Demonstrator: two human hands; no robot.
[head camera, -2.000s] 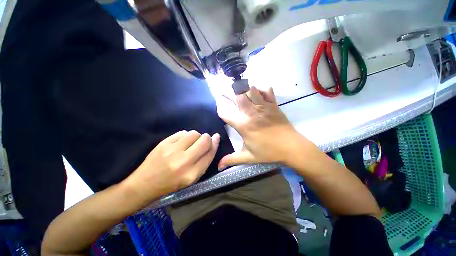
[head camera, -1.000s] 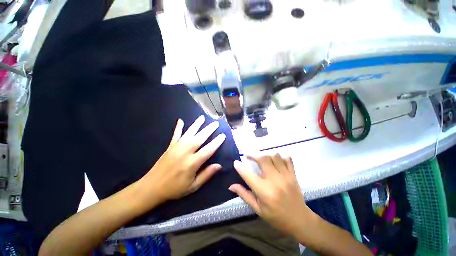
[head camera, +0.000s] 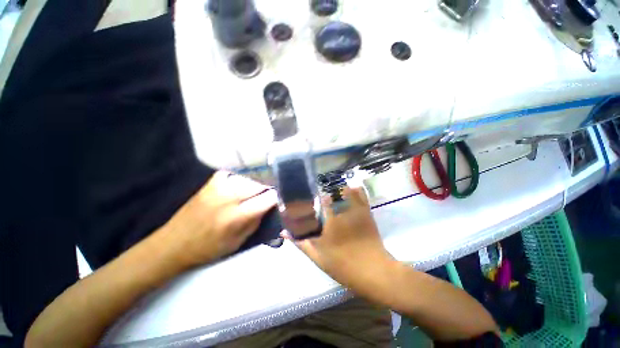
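A large black garment panel (head camera: 129, 129) lies left of the white sewing machine head (head camera: 381, 88) and runs toward the needle area. My left hand (head camera: 221, 217) is bent around the panel's near edge, with dark cloth showing under its fingers; the fingertips reach the shiny take-up lever guard (head camera: 294, 183). My right hand (head camera: 350, 241) is just right of the guard, under the head. Its fingertips are partly hidden by the guard and the tension parts, so its hold cannot be told. The needle and presser foot are hidden behind the head.
Scissors with red and green handles (head camera: 446, 171) lie under the machine arm. A green plastic basket (head camera: 557, 272) with dark cloth and small pink and yellow items stands below the table's right edge (head camera: 476, 238).
The view has shifted, with the machine head now covering more of the work. My left hand has gone from spread flat on the panel to bent at its edge. My right hand is closer under the head.
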